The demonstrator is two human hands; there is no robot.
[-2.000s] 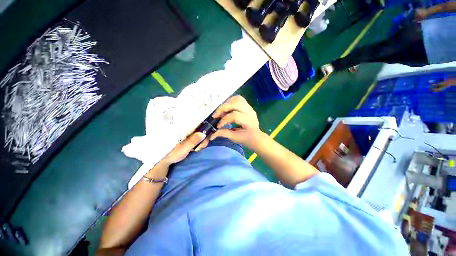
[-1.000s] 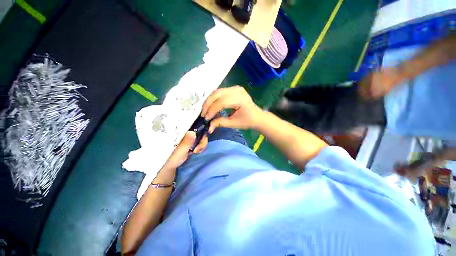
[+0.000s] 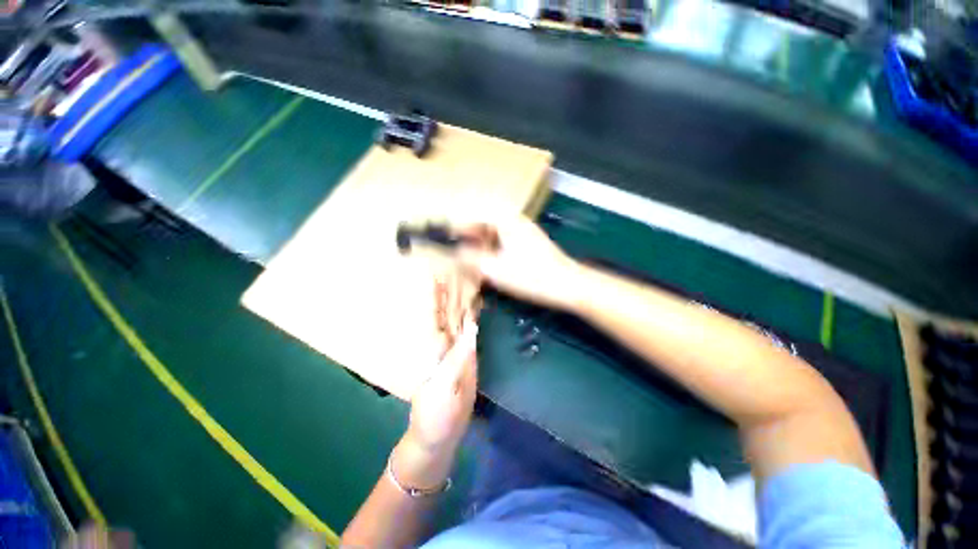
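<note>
A black elongated housing (image 3: 420, 236), blurred, is held over the cardboard sheet (image 3: 343, 257), its wider end pointing left. My right hand (image 3: 509, 257) is closed around its right end. My left hand (image 3: 448, 370), with a bracelet at the wrist, is just below, fingers stretched out and pointing up beside my right hand. I see nothing in it, though its fingertips are blurred. Other black housings (image 3: 409, 132) stand together at the far corner of the cardboard.
A dark conveyor belt (image 3: 686, 139) runs behind the green bench (image 3: 558, 375). Small dark parts (image 3: 528, 337) lie right of my left hand. A black mat is partly under my right forearm. Rows of black parts (image 3: 954, 429) stand on a board at far right. Blue crates are at the upper corners.
The view has swung from the pins and lap to the cardboard sheet. My hands have moved from my lap to over the cardboard; my left hand has come off the black part.
</note>
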